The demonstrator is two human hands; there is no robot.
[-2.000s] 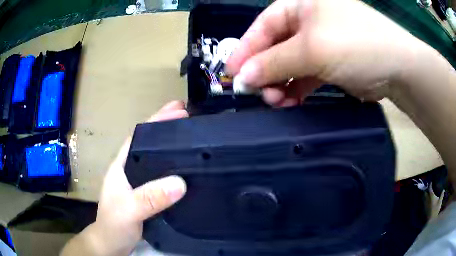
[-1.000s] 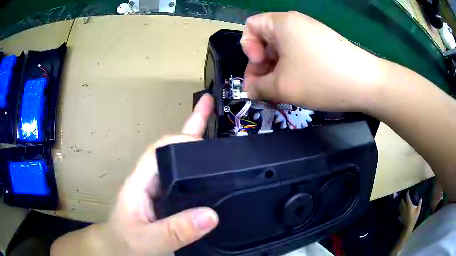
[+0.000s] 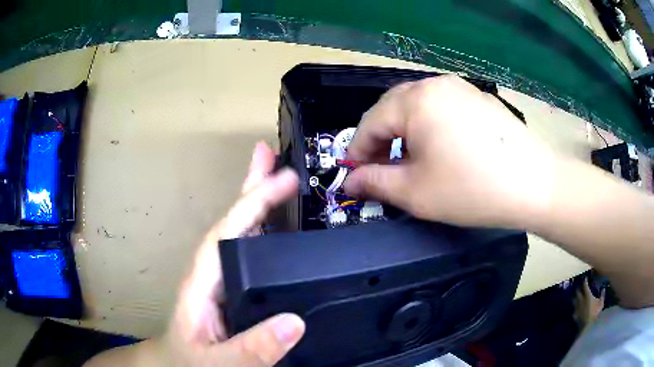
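Observation:
The black base cover (image 3: pixel 337 287) is tilted at the near side of the open main housing (image 3: pixel 290 115), its outer face with oval and round boss towards me. My left hand (image 3: pixel 237 287) holds the cover's left end, thumb on its face, fingers beside the housing wall. My right hand (image 3: pixel 444 158) is inside the housing, thumb and forefinger pinched at a red lead wire (image 3: pixel 346 164); the fingers hide whatever else they hold. White wire connectors (image 3: pixel 371 211) and thin coloured wires show at the housing's near left. A white round part is partly hidden behind my right fingers.
Base covers with blue battery packs (image 3: pixel 44 175) lie at the left on the tan cardboard bench top (image 3: pixel 165 143). A green conveyor belt (image 3: pixel 323 21) with a grey metal post (image 3: pixel 204 14) runs behind. A person's hand (image 3: pixel 589 301) shows at the lower right.
The housing and cover now sit slightly lower in view. My right hand has moved down and right; a red lead shows at its fingertips. The white toothed gear is now covered.

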